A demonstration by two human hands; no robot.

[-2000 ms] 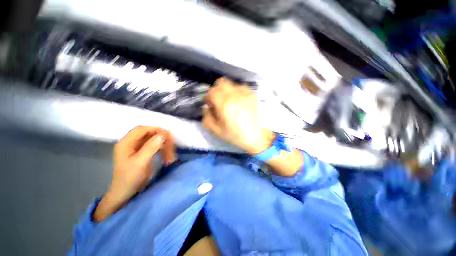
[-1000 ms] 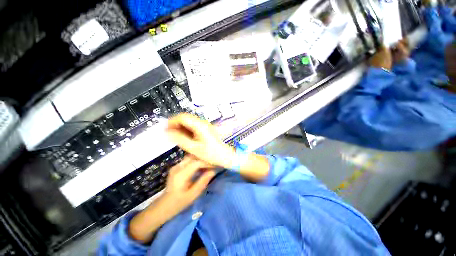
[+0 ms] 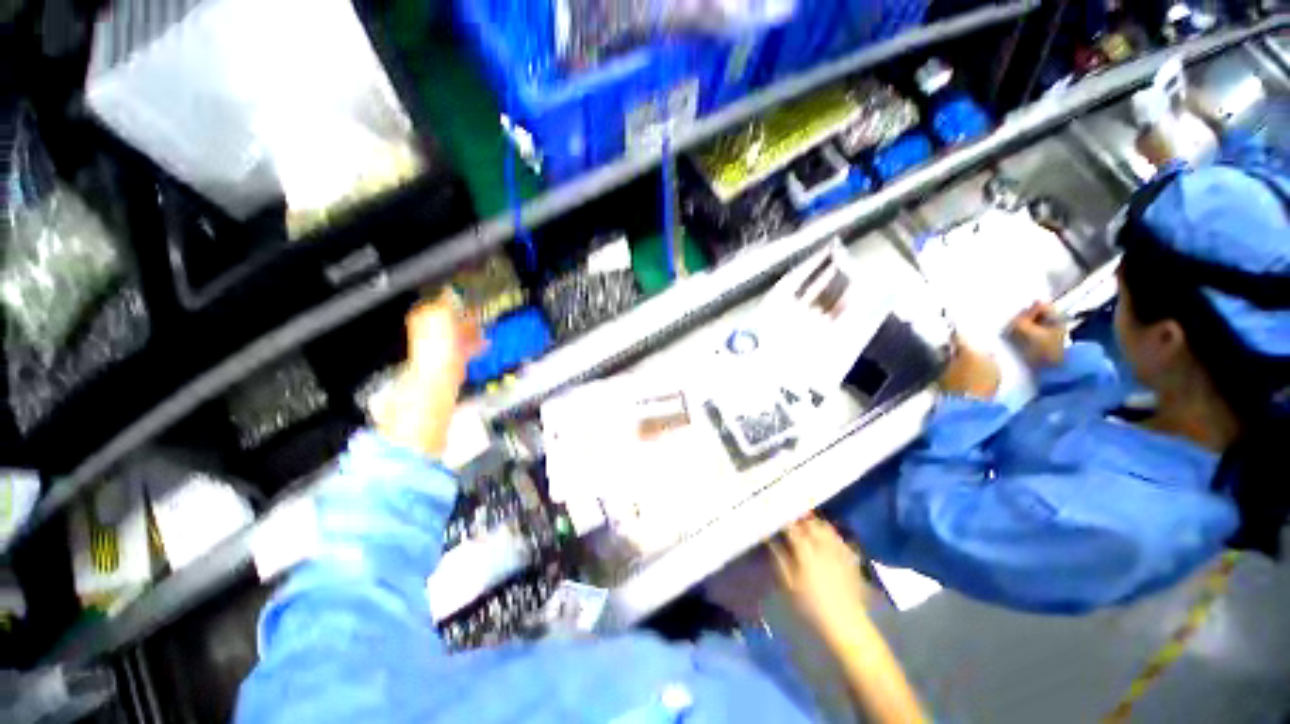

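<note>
My left hand (image 3: 436, 354) is raised at the shelf, beside a bin of bright blue components (image 3: 512, 347) and a bin of gold-tan components (image 3: 485, 287). It is blurred, and its fingertips and any part in them cannot be made out. The black circuit board (image 3: 495, 516), with a silver-white block (image 3: 478, 573) on it, lies below and right of that hand, partly behind my sleeve. A bare hand, seemingly my right hand (image 3: 821, 563), is low at the line's front edge, blurred, its grip unclear.
White work sheets (image 3: 601, 439) and a small dark device (image 3: 760, 424) lie right of the board. A rail (image 3: 594, 198) runs above the bins, under blue crates (image 3: 594, 106). A worker in blue (image 3: 1089, 495) sits close on the right.
The view has swung up and right. My left hand has left the board's front edge and risen to the bins. The hand taken as my right has parted from it and is lower right.
</note>
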